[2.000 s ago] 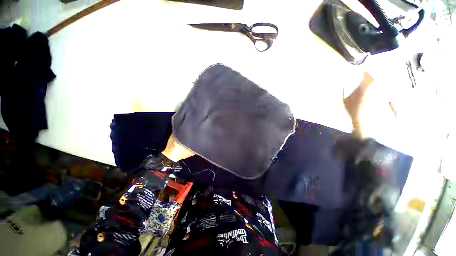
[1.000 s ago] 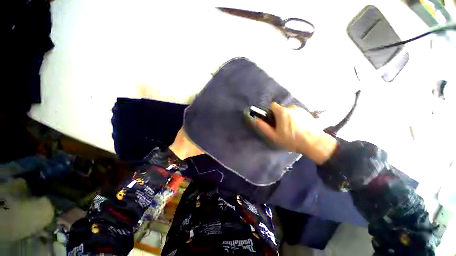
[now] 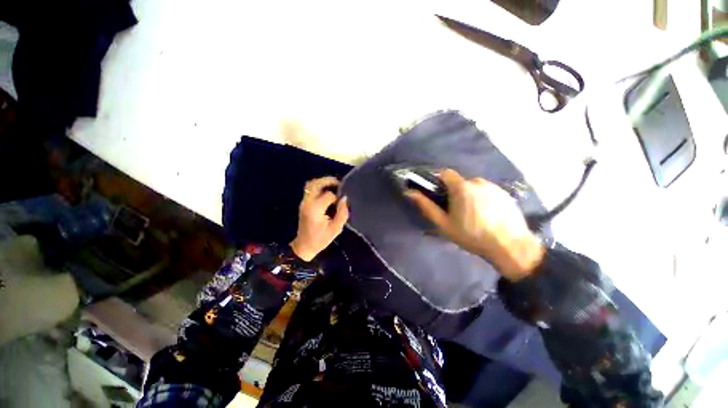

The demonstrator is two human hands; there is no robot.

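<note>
A grey-purple press cloth (image 3: 447,267) with a pale frayed edge lies over a dark navy cloth (image 3: 271,187) on the white table. My right hand (image 3: 487,227) is closed around the handle of the steam iron (image 3: 425,185), which sits on the press cloth; the hand and the cloth's similar tone hide much of it. My left hand (image 3: 322,221) is at the press cloth's left edge, with curled fingers pinching it over the navy cloth. Loose white basting thread (image 3: 375,279) shows below the press cloth.
Open shears (image 3: 531,64) lie beyond the press cloth. A grey slotted plate (image 3: 661,131) is at the right, with a pale hose above it. A dark block (image 3: 531,8) is at the top edge. A black garment heap (image 3: 68,56) lies at the table's left edge.
My right hand came in from the right and holds the iron, lifted off the slotted plate, on the press cloth. My left hand has come out from under the press cloth to its edge.
</note>
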